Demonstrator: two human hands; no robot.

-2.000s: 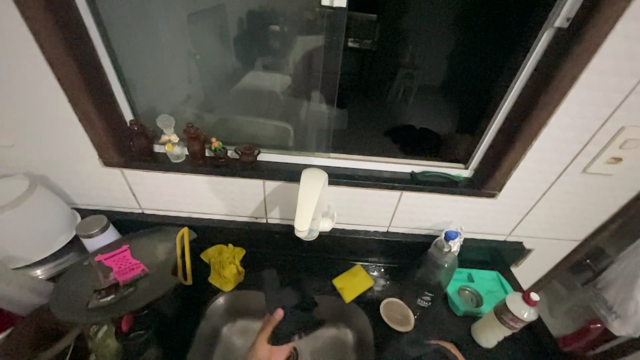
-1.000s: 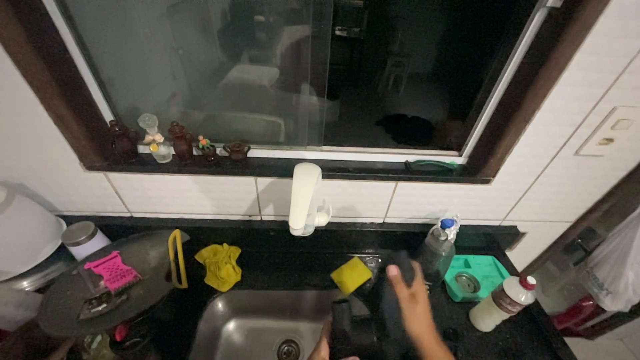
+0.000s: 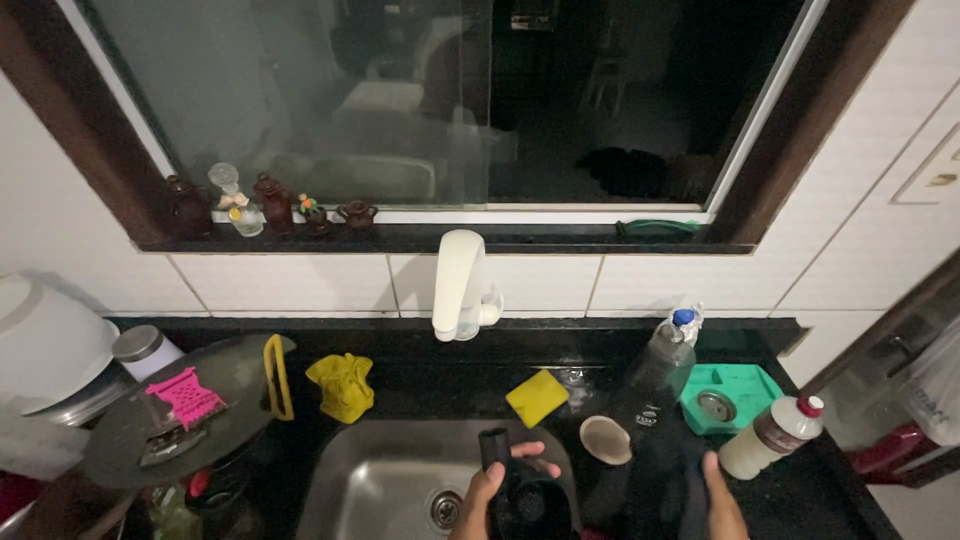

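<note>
Low in the head view, my left hand [image 3: 480, 499] grips a black object with a short tubular neck [image 3: 529, 499] over the right side of the steel sink [image 3: 360, 472]. Farther right, my right hand [image 3: 724, 499] is against a dark, blurred object [image 3: 671, 487] over the black counter; its fingers are mostly hidden, and its kind is unclear. A yellow sponge [image 3: 538, 397] lies behind the sink's right corner. Between the hands, a small round pale dish [image 3: 606, 440] rests on the counter. The white faucet [image 3: 459, 285] stands behind the sink.
At right are a clear bottle with a blue cap [image 3: 664, 360], a green tray [image 3: 731, 397] and a red-capped bottle [image 3: 772, 435]. A yellow cloth [image 3: 341, 386] lies left of the faucet. A large dark lid [image 3: 180, 412] holds a pink scraper [image 3: 186, 396]. Small ornaments line the windowsill.
My right hand has moved down and right from beside the sponge, with the dark object. My left hand now shows more fully around the black object, and the pale dish is in sight again.
</note>
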